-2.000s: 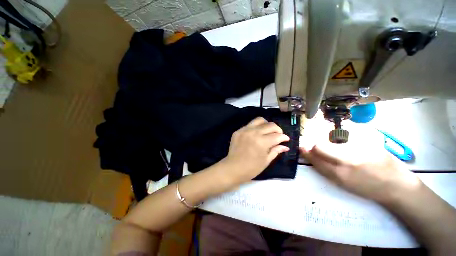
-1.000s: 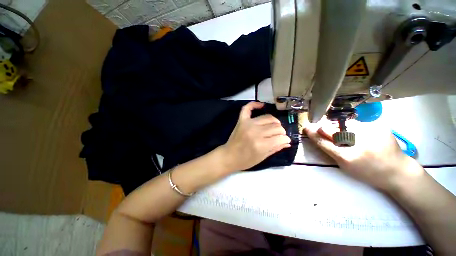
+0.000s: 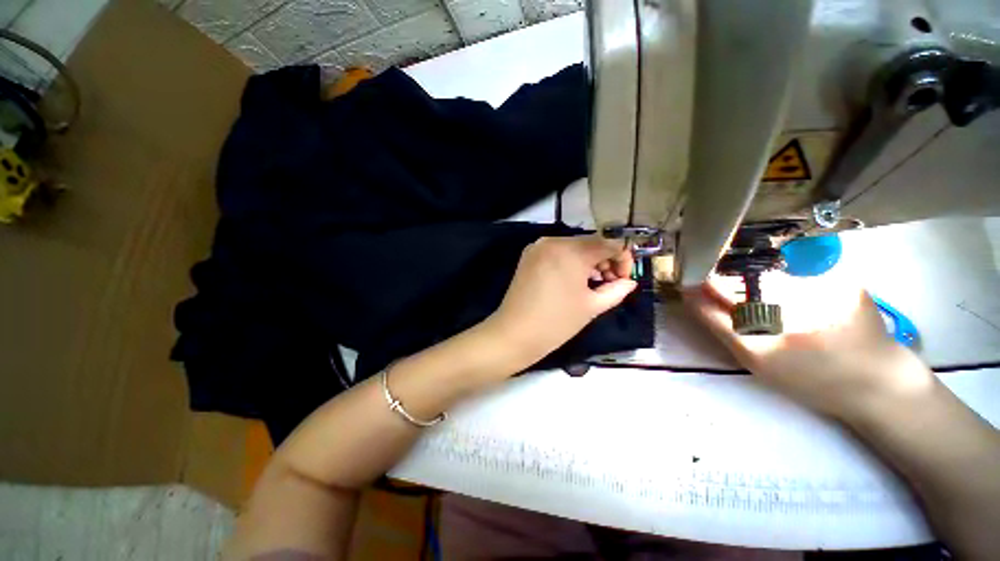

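Observation:
A large black cloth garment (image 3: 384,241) lies left of the sewing machine head (image 3: 702,99), with its edge under the presser foot (image 3: 644,263). My left hand (image 3: 565,287) rests on the cloth just left of the foot, its thumb and fingers drawn together at the cloth; whether they pinch it is hard to tell. My right hand (image 3: 795,351) lies right of the foot, its fingertips near the cloth edge and partly behind the tension knob (image 3: 757,318). It seems to hold nothing, but its fingertips are washed out by bright light.
A blue disc (image 3: 811,254) sits beside the tension knob. A blue looped tool (image 3: 897,322) lies behind my right hand. The white table (image 3: 702,438) has a printed ruler edge. A cardboard sheet (image 3: 110,285) is at the left, with a yellow object (image 3: 15,184) beyond it.
My left fingers have gone from lying spread on the cloth to bunched together close to the foot. The cloth edge has shifted up, away from me. My right hand has moved slightly right.

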